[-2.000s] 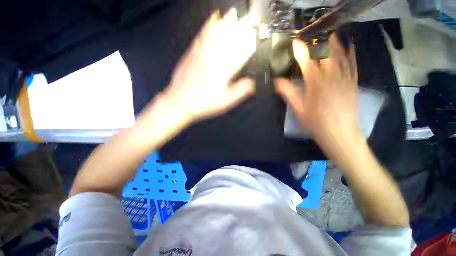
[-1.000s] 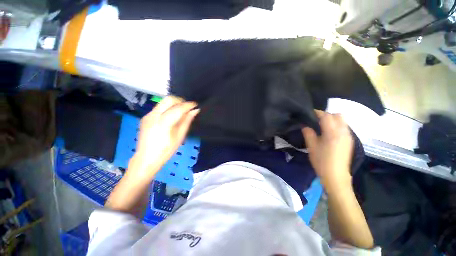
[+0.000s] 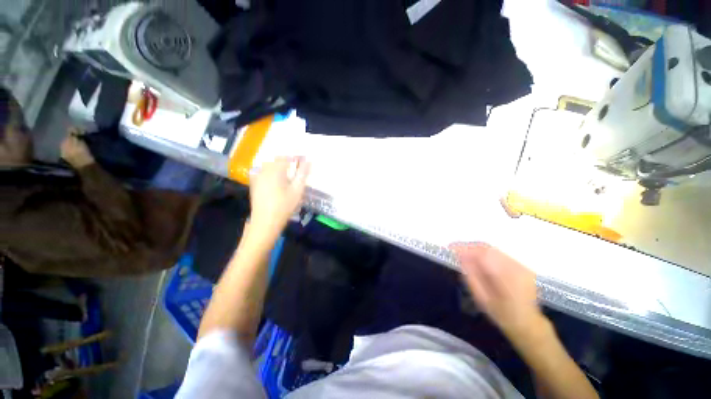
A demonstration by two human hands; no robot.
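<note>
My left hand (image 3: 277, 193) is at the table's front edge, right of the orange tape, with its fingers partly curled. A small pale spot shows at its fingertips; I cannot tell if it holds anything. My right hand (image 3: 500, 287) is blurred at the front edge, fingers extended, with nothing visible in it. Dark cloth (image 3: 335, 273) hangs or lies below the edge between my hands; its outline is hard to make out. A pile of black cut panels (image 3: 390, 70) lies at the back of the white table (image 3: 397, 175).
The sewing machine head (image 3: 651, 113) is at the right, with an orange-yellow strip (image 3: 561, 216) by its bed. Another machine (image 3: 152, 51) stands at upper left. Orange tape (image 3: 251, 148) crosses the table edge. A person in brown (image 3: 93, 222) is at left. Blue baskets (image 3: 187, 300) are below the table.
The view has turned left. The black panel that both hands held at the front edge is gone from the tabletop. Both hands are now apart at the edge, and the back pile shows more fully.
</note>
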